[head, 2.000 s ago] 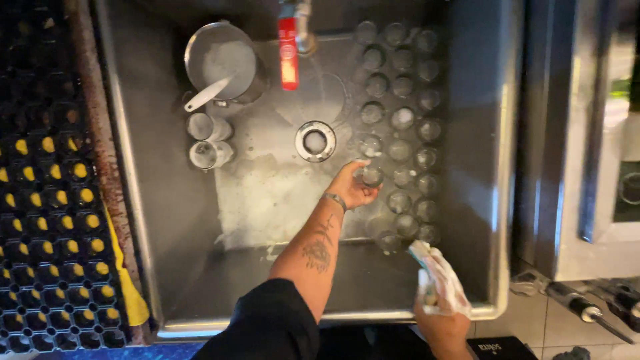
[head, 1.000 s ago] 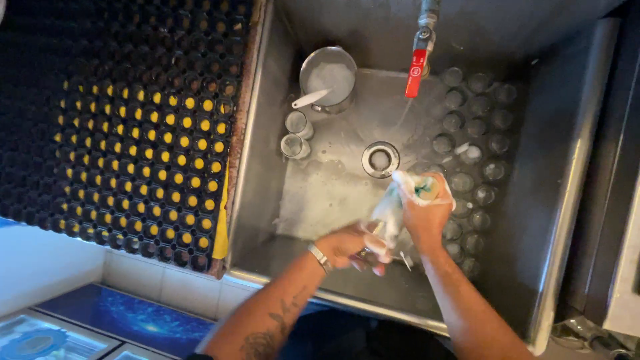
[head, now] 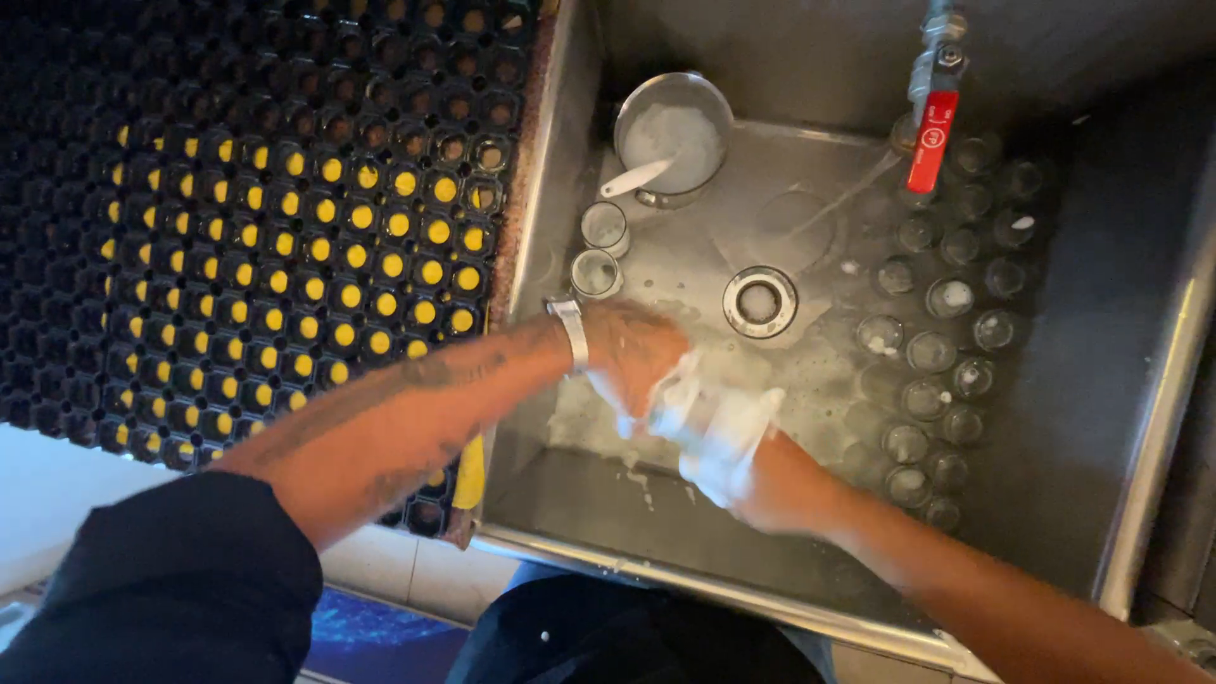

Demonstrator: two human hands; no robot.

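Over the lower left part of the steel sink, my left hand is closed around a small glass, blurred by motion. Against it, my right hand grips a wet, soapy white cloth, which hides part of the glass. Two small glasses, one just behind the other, stand by the sink's left wall. Behind them sits a round pot of cloudy liquid, with a white-handled utensil leaning in it. Several small glasses stand in rows on the right, some with foam.
The sink's front rim runs below my forearms. A metal drain lies mid-floor. The tap's red lever hangs over the back right, with a thin water stream. A black rubber mat with holes covers the surface at left, a yellow cloth at its edge.
Two seconds ago my left hand was among the glasses on the right; it is now at the left with a glass, meeting the cloth in my right hand. The view has shifted left.
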